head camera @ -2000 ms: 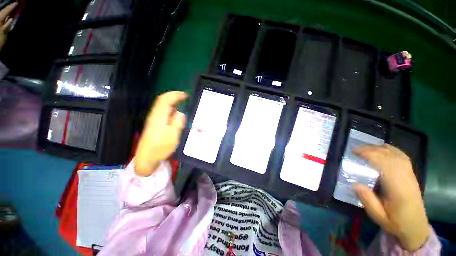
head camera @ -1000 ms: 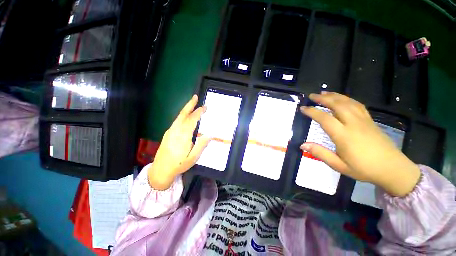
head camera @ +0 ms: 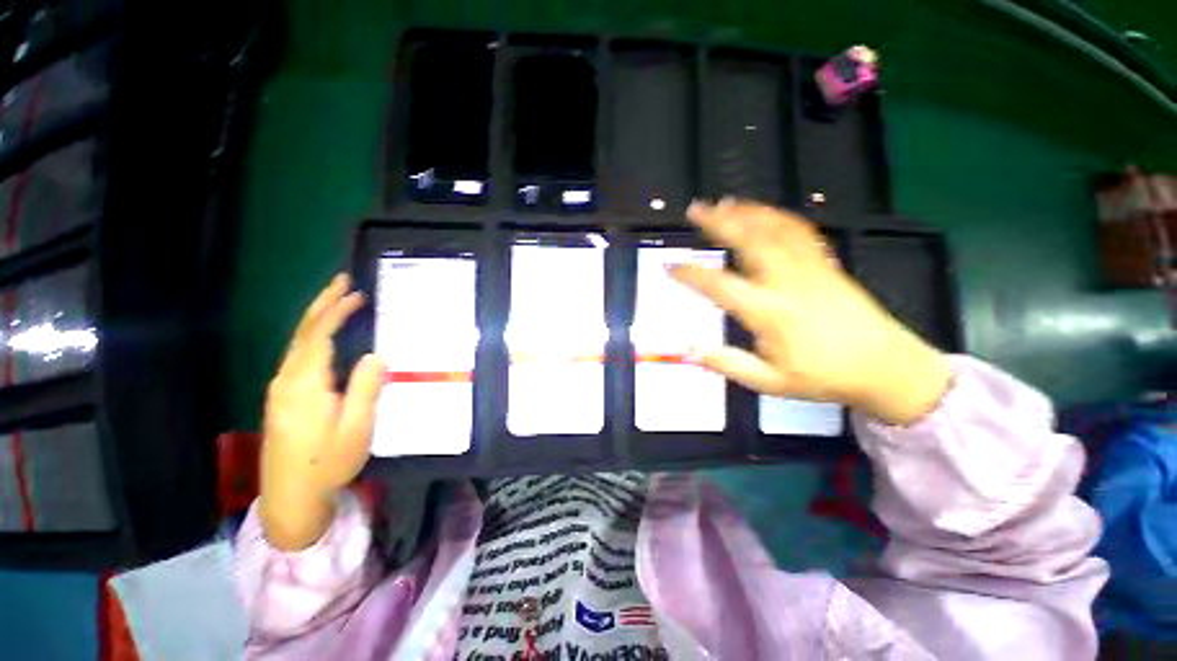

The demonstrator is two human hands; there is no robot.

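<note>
The near black tray (head camera: 553, 449) holds lit phones in a row. The left phone (head camera: 426, 316) and the third phone (head camera: 671, 400) each show a red line on white, and the second phone (head camera: 556, 310) a faint orange one. The fourth phone (head camera: 800, 416) is mostly hidden under my right hand. My left hand (head camera: 316, 407) is at the tray's left end, fingers apart, holding nothing. My right hand (head camera: 800, 310) is spread over the third and fourth phones, fingertips at or just above the third screen; contact is unclear.
The far tray (head camera: 503, 213) holds two dark phones (head camera: 449, 116) at its left. A pink item (head camera: 847, 78) sits on its right end. A tray stack (head camera: 174, 323) with phones stands at the left. White paper (head camera: 181, 607) lies low left. A person's blue sleeve (head camera: 1142, 517) shows at right.
My right hand first moved left from the fourth phone to the third and stays there. The left phone's red line now shows more strongly. The camera view has turned and shifted.
</note>
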